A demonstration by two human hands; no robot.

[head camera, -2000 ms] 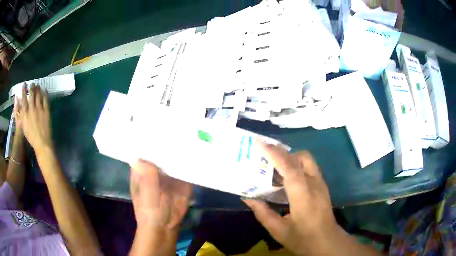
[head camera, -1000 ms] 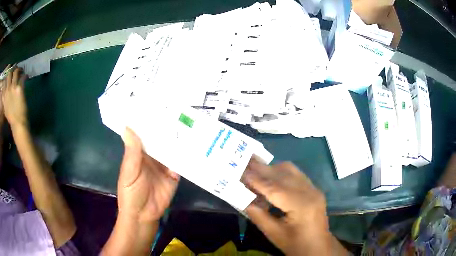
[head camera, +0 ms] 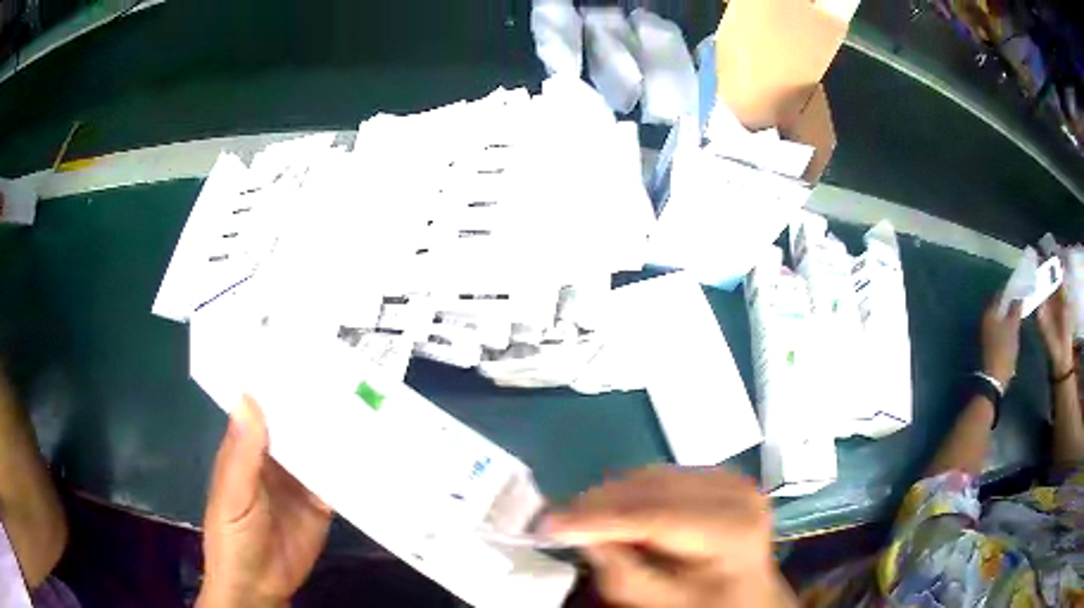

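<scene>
A long white product carton (head camera: 357, 439) with a green mark and blue lettering lies slanted at the lower left. My left hand (head camera: 262, 511) holds it from below, thumb on its near side. Its open end faces lower right, with a white flap spread out. My right hand (head camera: 672, 529) is at this open end, fingertips together at the opening. The fingertips are blurred, and I cannot tell whether they grip a flap or something inside. The leaflet pile (head camera: 464, 226) spreads behind the carton, and one folded white sheet (head camera: 701, 392) lies at its right.
Several upright cartons (head camera: 796, 404) with open flaps stand at the right. A supply box (head camera: 779, 59) with brown flaps is behind them, beside translucent pouches (head camera: 612, 59). Another person's hands (head camera: 1022, 327) hold something white at the far right. A person's arm (head camera: 30, 487) shows at the left edge.
The view has turned right, so the table's things appear further left. My right hand's fingers have drawn back from inside the carton to its mouth, and the open end gapes wider. My left hand still holds it.
</scene>
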